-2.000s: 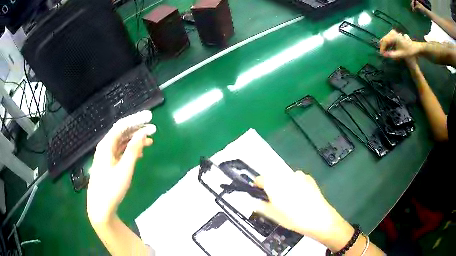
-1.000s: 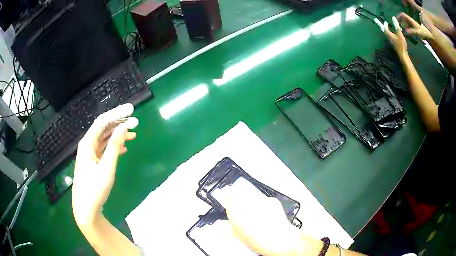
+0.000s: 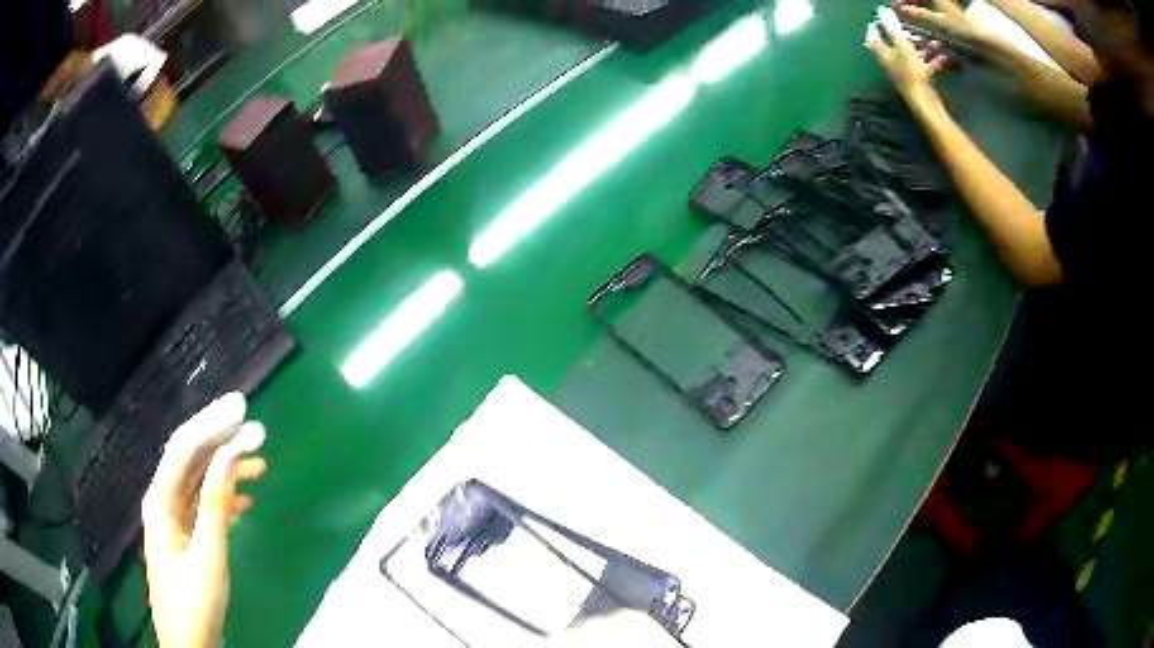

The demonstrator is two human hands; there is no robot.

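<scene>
Several thin black phone middle frames (image 3: 471, 519) lie overlapping on a white paper sheet (image 3: 721, 570) at the bottom centre. My right hand (image 3: 618, 629) is at the lower ends of these frames. The bottom edge cuts off most of it, and its fingers and grip cannot be made out. My left hand (image 3: 196, 519) is raised at the lower left, away from the paper. Its fingers are curled and apart, with white covers on the fingertips, and nothing shows in it.
One frame (image 3: 734, 386) and a tangled pile of frames (image 3: 873, 260) lie on the green bench to the right. A keyboard (image 3: 190, 373), black computer case (image 3: 95, 241) and two brown speakers (image 3: 384, 108) are left. Another person's hands and arms (image 3: 968, 158) are at upper right.
The view has shifted, so the paper and my hands sit lower in the picture. My right hand has moved down off the frames' upper part, uncovering it. My left hand stays raised.
</scene>
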